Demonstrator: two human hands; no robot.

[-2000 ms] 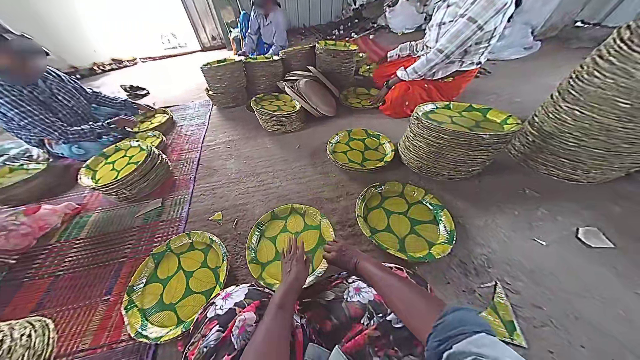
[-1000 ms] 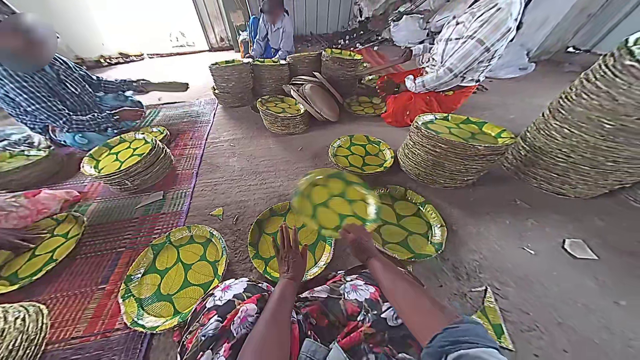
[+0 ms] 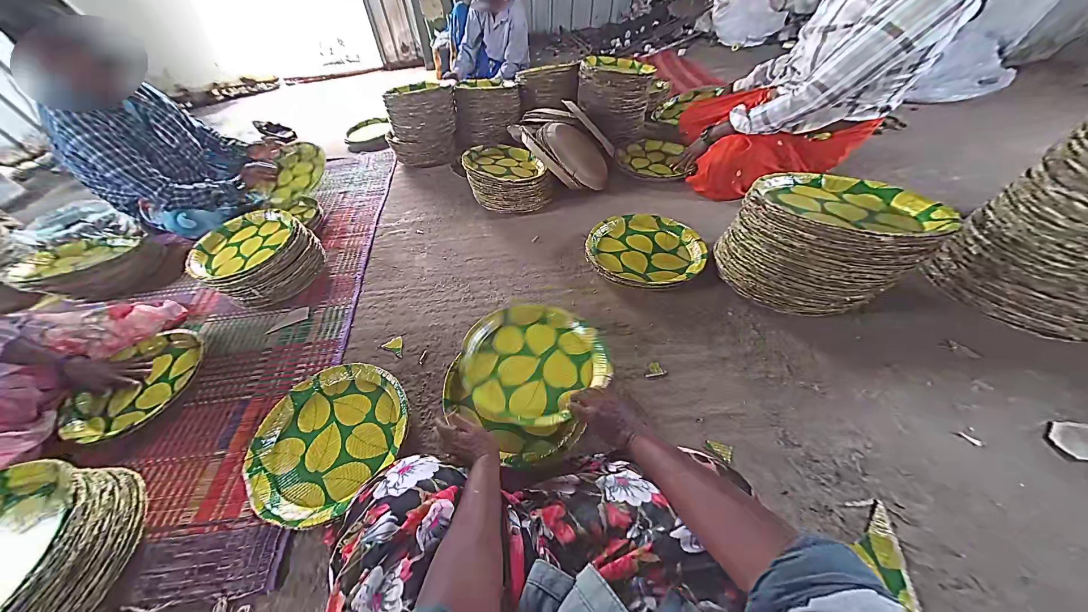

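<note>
A round plate with a green and yellow leaf pattern (image 3: 527, 361), slightly blurred, is tilted above a similar plate (image 3: 514, 446) in front of my lap. My right hand (image 3: 608, 416) grips the upper plate at its lower right edge. My left hand (image 3: 466, 435) is at the lower left edge of the pair; whether its fingers grip or only touch is unclear. To the left of my left hand, another leaf-patterned plate (image 3: 327, 446) lies by the mat's edge. The upper plate hides most of the lower one.
A woven mat (image 3: 212, 399) runs along the left, bearing a plate stack (image 3: 255, 255). Ahead lies another plate (image 3: 646, 251), beside a tall stack (image 3: 816, 255). More stacks (image 3: 421, 119) stand farther back. Co-workers sit left, right and at the back; a co-worker's hand (image 3: 102, 374) touches a plate.
The plate that lay on the floor at the right is gone from there. My right hand has moved left and down with a plate, now over the middle one. The person at left now holds a plate upright.
</note>
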